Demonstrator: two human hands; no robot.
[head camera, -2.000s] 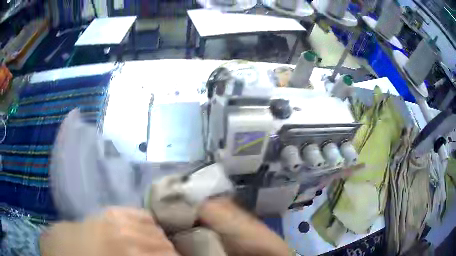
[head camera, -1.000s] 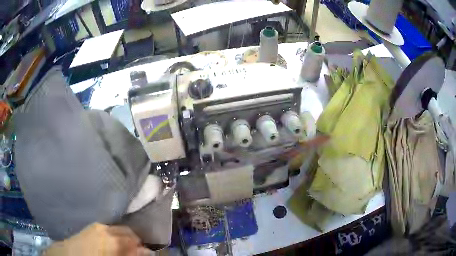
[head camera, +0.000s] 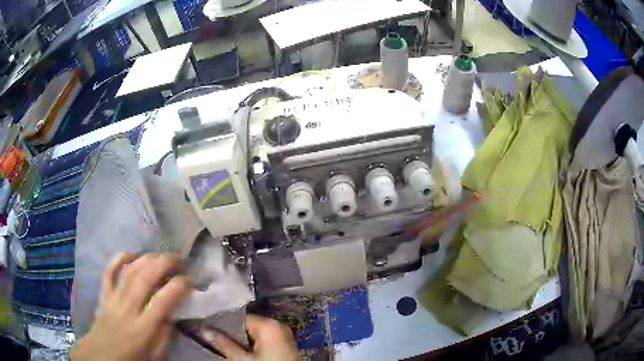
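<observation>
A grey-taupe garment panel (head camera: 113, 211) lies left of the overlock machine (head camera: 339, 134), its right part reaching the needle area (head camera: 243, 250). A paler piece (head camera: 219, 282) lies on it just below the needle area. My left hand (head camera: 134, 303) rests on the grey cloth with fingers spread, palm down. My right hand (head camera: 261, 342) is at the bottom edge, partly cut off, and grips the near edge of the grey cloth between thumb and fingers.
Olive-green cut pieces (head camera: 515, 190) hang right of the machine, with beige-khaki pieces (head camera: 600, 240) beyond. Two thread cones (head camera: 393, 62) stand behind. Striped cloth (head camera: 46, 233) covers the table at left. Lint lies over a blue patch (head camera: 349, 317). A thin reddish strip (head camera: 452, 211) sticks out right.
The grey cloth has come down flatter and its right part lies by the needle area. My left hand has moved up onto it. My right hand has come into clear view at the cloth's near edge.
</observation>
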